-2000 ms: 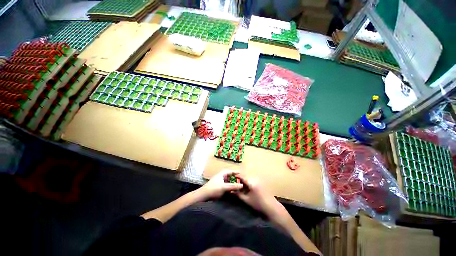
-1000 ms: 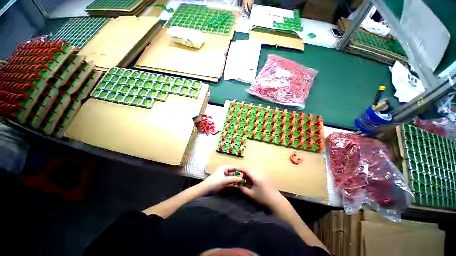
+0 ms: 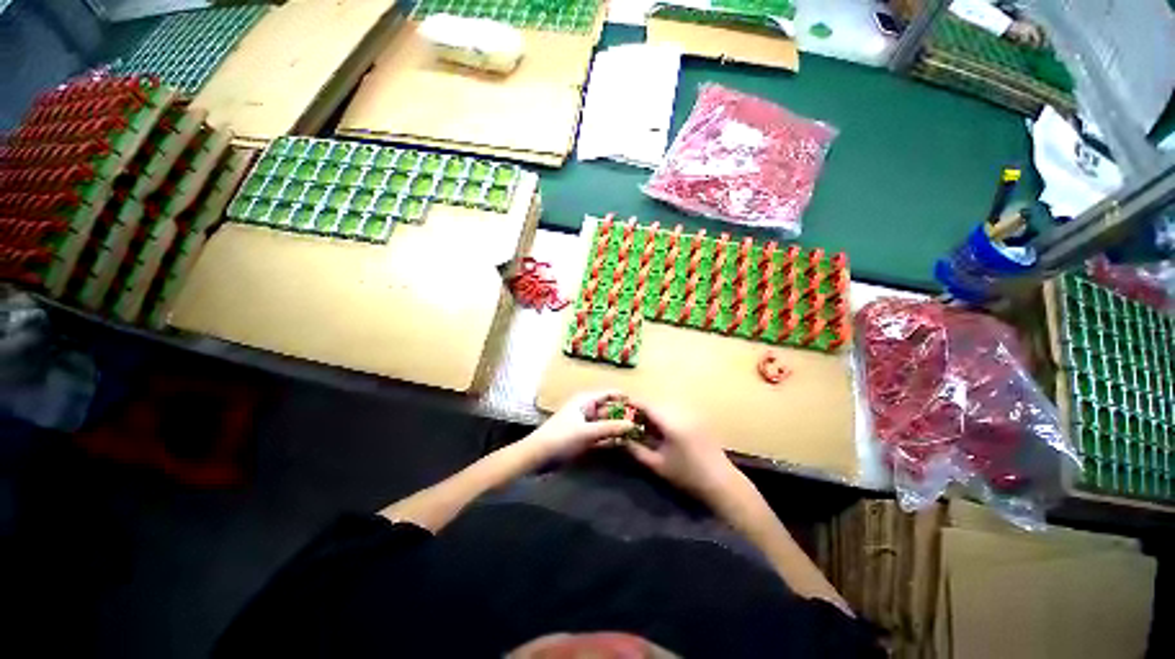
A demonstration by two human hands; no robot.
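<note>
My left hand (image 3: 573, 427) and my right hand (image 3: 673, 451) meet at the near edge of the bench, both closed around a small green piece (image 3: 621, 415) with some red on it. The fingers hide much of it. Finished pieces (image 3: 722, 286) with red diagonal strips stand in tight rows on a cardboard sheet (image 3: 735, 406) just beyond my hands. A loose red band (image 3: 773, 368) lies on that sheet. A small pile of red bands (image 3: 535, 283) lies between the two boards. Bare green pieces (image 3: 348, 187) sit on the left cardboard stack (image 3: 348, 303).
An open bag of red bands (image 3: 947, 386) lies at the right bench edge, beside more bare pieces (image 3: 1121, 386). A second bag (image 3: 741, 157), a blue pen holder (image 3: 986, 264) and a metal post are farther back. Stacked filled boards (image 3: 97, 193) stand far left.
The view has shifted, so the bench sits higher in the picture. Both hands remain together on the small piece, with the fingers slightly rearranged. The rows look the same.
</note>
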